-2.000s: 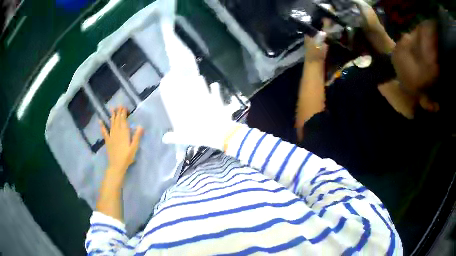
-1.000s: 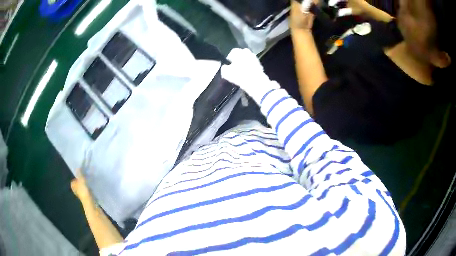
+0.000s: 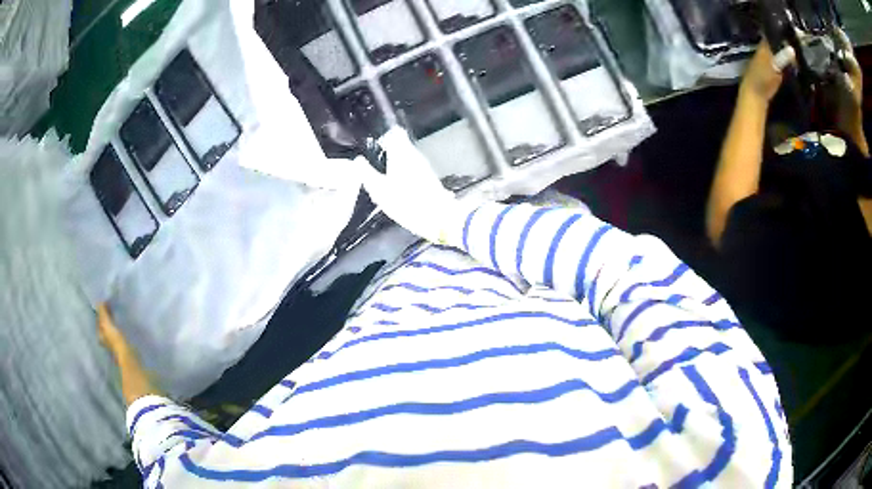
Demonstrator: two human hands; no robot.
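Note:
A grey-white foam sheet carries three black phone-sized frames in a row, with pale areas showing in their lower parts. My bare left hand is at the sheet's lower left edge, with its fingers partly hidden there. My gloved right hand is closed on the sheet's right corner; its fingertips are blurred. Beyond the sheet, more black frames lie in rows on another pale layer, with red spots on some.
A thick pile of pale layered sheets stands at the far left, against the foam sheet. Glossy green bench surface shows behind. At the right, a person in a dark top handles black parts over another pale sheet.
The foam sheet with three frames has shifted left beside the layered pile. My right hand has moved left with its corner. The view has swung, bringing the rows of frames into sight.

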